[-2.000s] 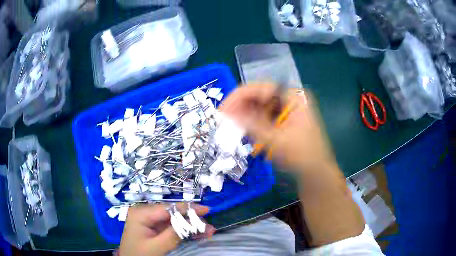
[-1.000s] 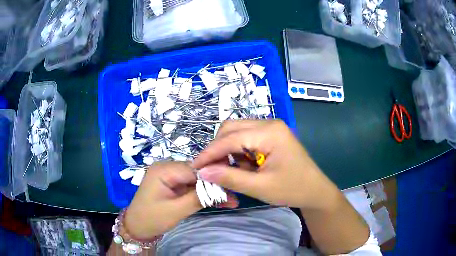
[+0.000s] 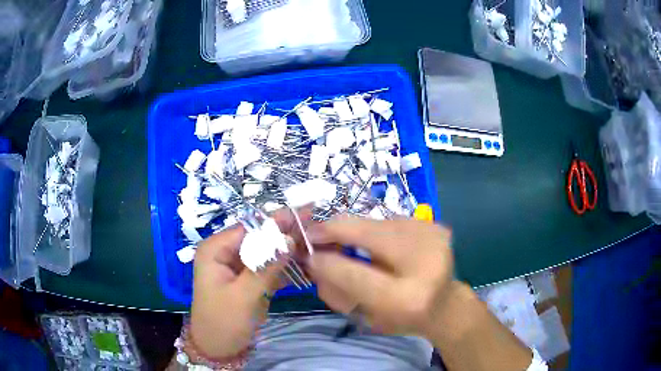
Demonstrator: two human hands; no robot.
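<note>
The blue tray [image 3: 168,181] holds a heap of thin metal rods with white tabs [image 3: 275,134]. My left hand [image 3: 228,290] holds a bunch of tagged rods [image 3: 262,245] at the tray's front edge, white tabs together and rod ends sticking out. My right hand [image 3: 384,268] is beside it, blurred, with a single tagged rod [image 3: 301,228] standing at its fingertips, its white tab up. A yellow-orange handle end [image 3: 423,213] shows behind my right hand; the rest of that tool is mostly hidden.
A digital scale [image 3: 462,101] lies right of the tray, with red-handled scissors [image 3: 581,186] further right. Clear tubs stand at the left [image 3: 85,196], behind the tray [image 3: 290,54] and at the back right [image 3: 572,61]. A compartment box [image 3: 90,340] is low at the left.
The bunch in my left hand has turned so its white tabs face up. My right hand has shifted right and down, with a tagged rod now at its fingertips. The view has turned since the first frame.
</note>
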